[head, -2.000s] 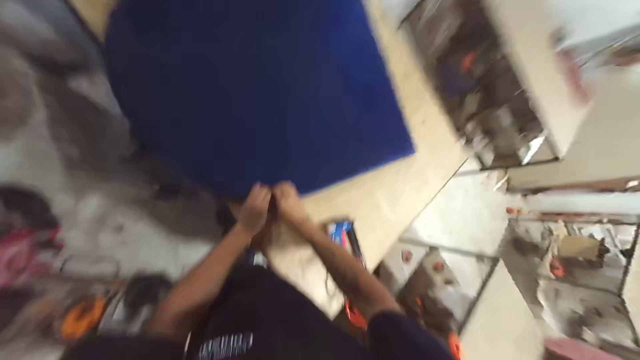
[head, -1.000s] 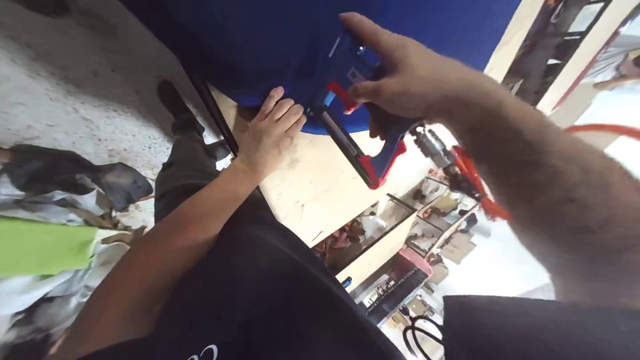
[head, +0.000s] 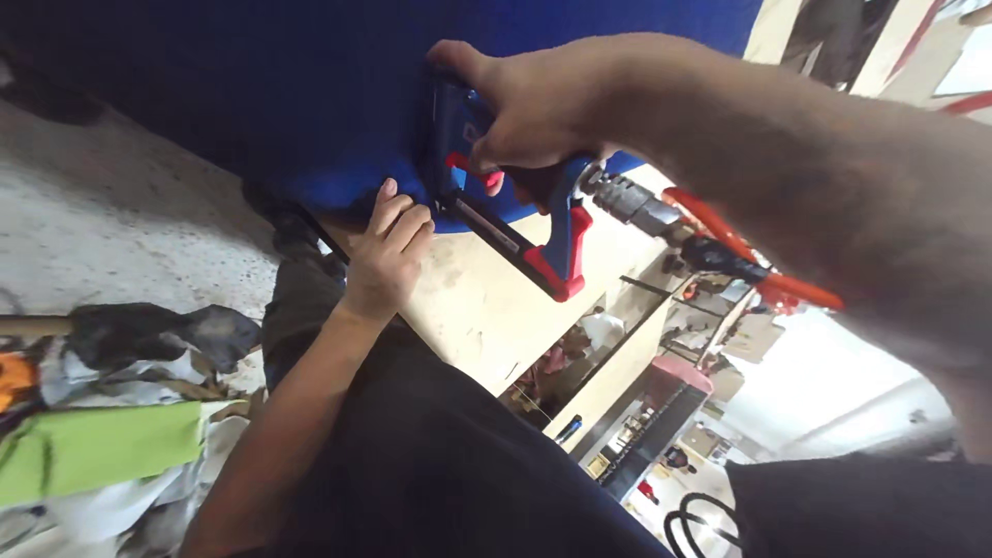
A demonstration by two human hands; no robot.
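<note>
My right hand [head: 535, 116] grips a blue and red pneumatic staple gun [head: 504, 194], its nose against the edge of a blue fabric-covered panel [head: 256, 85]. An orange air hose [head: 798, 288] joins the gun's handle through a metal coupling [head: 632, 203]. Just left of the nose, my left hand [head: 391, 252] has its bent fingers at the fabric edge, the fingertips pressing or pinching it; the exact hold is hard to tell. Beneath the panel lies a pale wooden tabletop [head: 473, 302].
Shelves with scraps [head: 573, 341] stand beyond the table edge at the lower right, beside a long dark case or tray [head: 659, 426]. Dark and white cloth scraps [head: 155, 341] and a lime-green sheet [head: 101, 449] lie at the lower left. A black cable [head: 701, 515] curls at the bottom right.
Two seconds ago both hands were together at the fabric edge; since then my right hand has taken hold of the staple gun. My left hand remains at the edge. The view has shifted closer.
</note>
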